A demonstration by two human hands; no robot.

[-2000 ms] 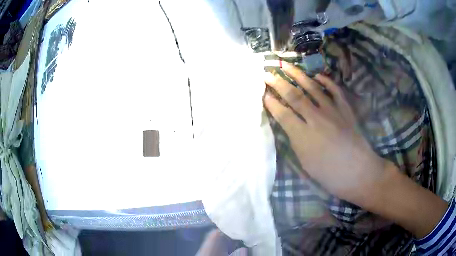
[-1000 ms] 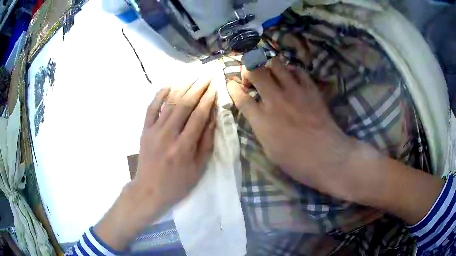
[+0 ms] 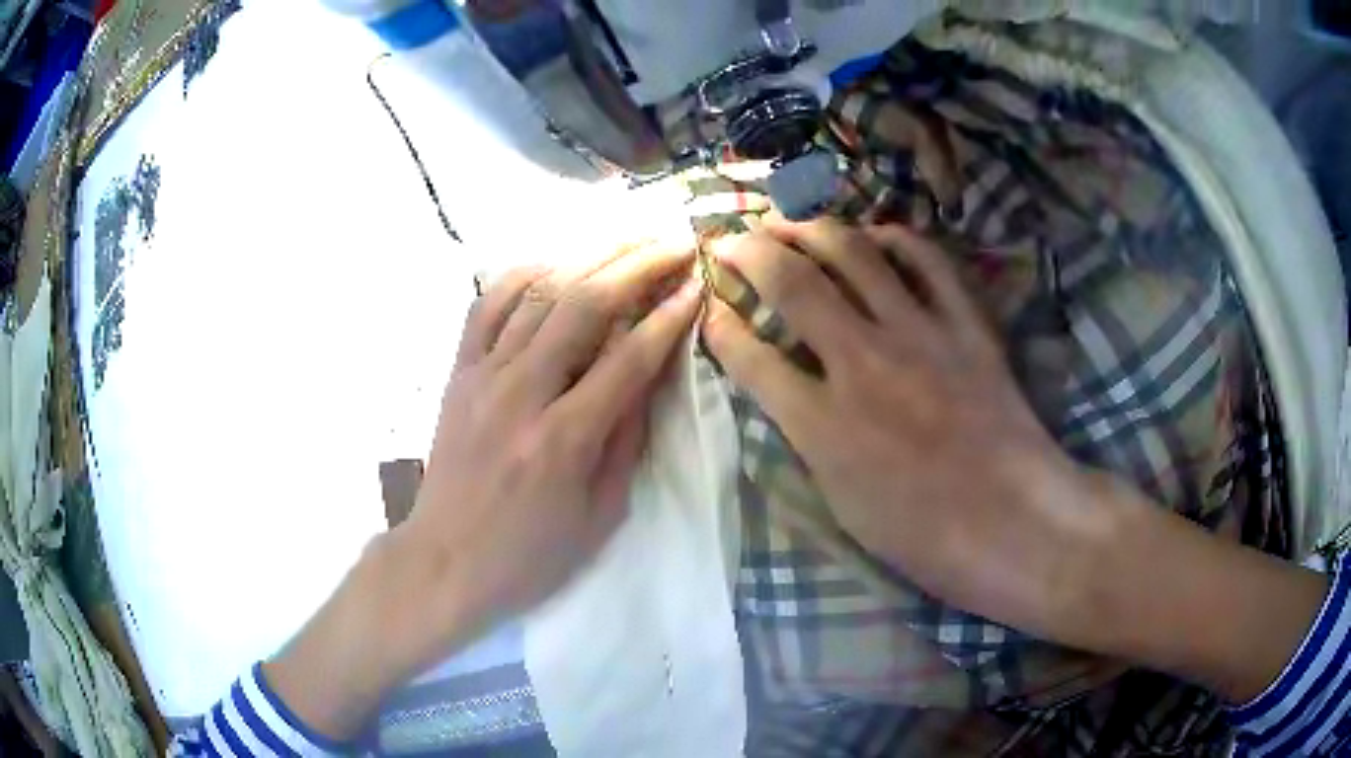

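The plaid lining [image 3: 845, 592] lies wrinkled to the right of the seam. The cream strip [image 3: 637, 652] lies left of it and hangs over the table's front edge. My left hand [image 3: 541, 415] lies palm down on the cream strip, fingertips at the seam below the needle area. My right hand [image 3: 904, 430] lies palm down on the plaid lining, fingertips beside the left ones. Both hands press the cloth flat; whether the fingertips pinch it is hidden. The sewing machine head [image 3: 593, 89] stands over the seam; its needle is lost in glare.
The white table [image 3: 267, 489] is overexposed, with a brown tape patch [image 3: 400, 490] and a scale along its front edge. Pale cloth [image 3: 74, 622] hangs knotted at the left. A padded cream edge [image 3: 1274, 252] curves around the plaid at the right.
Two seconds ago only my right hand lay on the work; my left hand has come onto the cream strip. Since one second ago both hands appear slightly further right, fingertips closer together.
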